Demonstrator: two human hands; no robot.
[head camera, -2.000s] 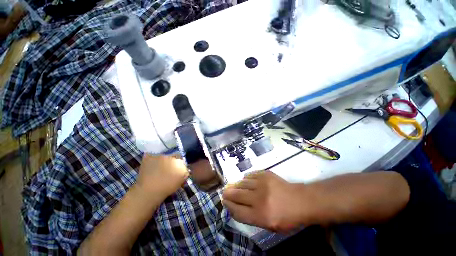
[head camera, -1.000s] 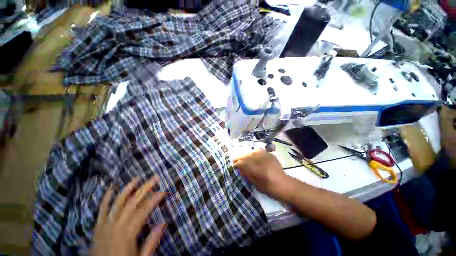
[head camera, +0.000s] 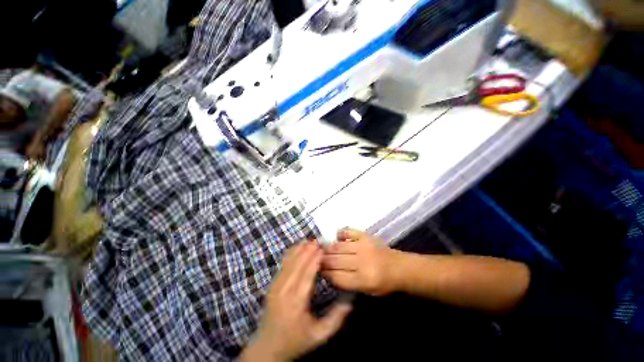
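The plaid fabric (head camera: 191, 240) spreads over the left of the table and up to the needle area of the white sewing machine (head camera: 321, 78). My right hand (head camera: 360, 263) pinches the fabric's right edge near the table's front edge. My left hand (head camera: 296, 300) lies against it, fingertips on the same edge, thumb apart. Both hands are in front of the presser foot area (head camera: 282, 159), not touching it. The thread snips (head camera: 390, 153) and dark tweezers (head camera: 333, 148) lie right of the needle.
A black flat rectangle (head camera: 364, 120) lies under the machine arm. Scissors with red and yellow handles (head camera: 507, 95) lie farther right. The table's grey edge (head camera: 452, 187) runs diagonally. A blue mesh basket (head camera: 625, 247) is at the lower right. Another person (head camera: 42, 106) is at the far left.
The view has turned and shifted. My left hand has moved from flat on the fabric to beside my right hand. My right hand is now farther from the needle, toward the table's front edge.
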